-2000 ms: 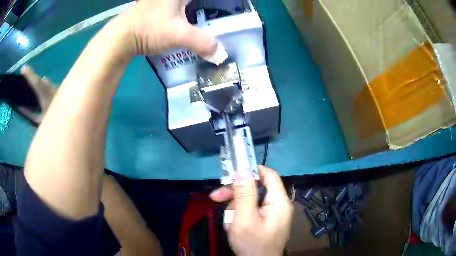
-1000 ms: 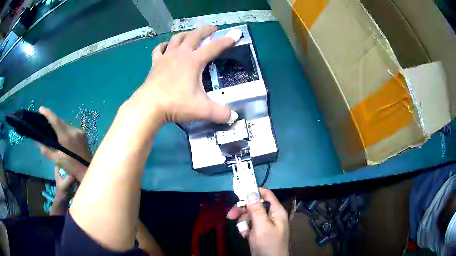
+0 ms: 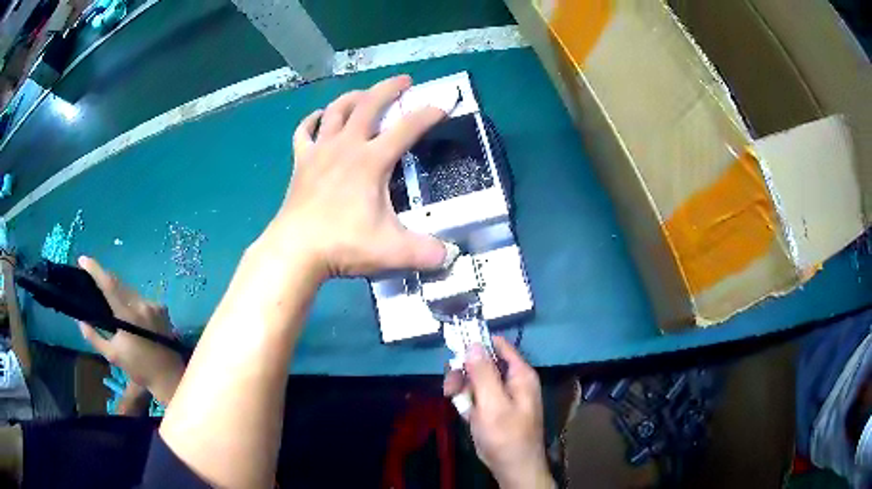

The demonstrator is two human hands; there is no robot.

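Note:
The white-silver screw feeder stands on the green bench, its dark hopper speckled with screws and crossed by a pale upright bar. My left hand lies over the feeder's left side, fingers at its top edge and thumb on the front near the small silver block. My right hand pinches the silver feed rail at the feeder's front lip. The rail's inner end is at the block; whether it is seated cannot be told. Finger coverings show on both hands.
A large carton with orange tape stands right of the feeder. Small screws and teal parts lie at left. Another person's hand holds a black electric screwdriver. Dark-grey pieces lie in a box below the bench.
The feeder has come fully into view and sits more upright in the picture. My left hand has moved from above its front to its top and side. The rail's exposed part looks shorter.

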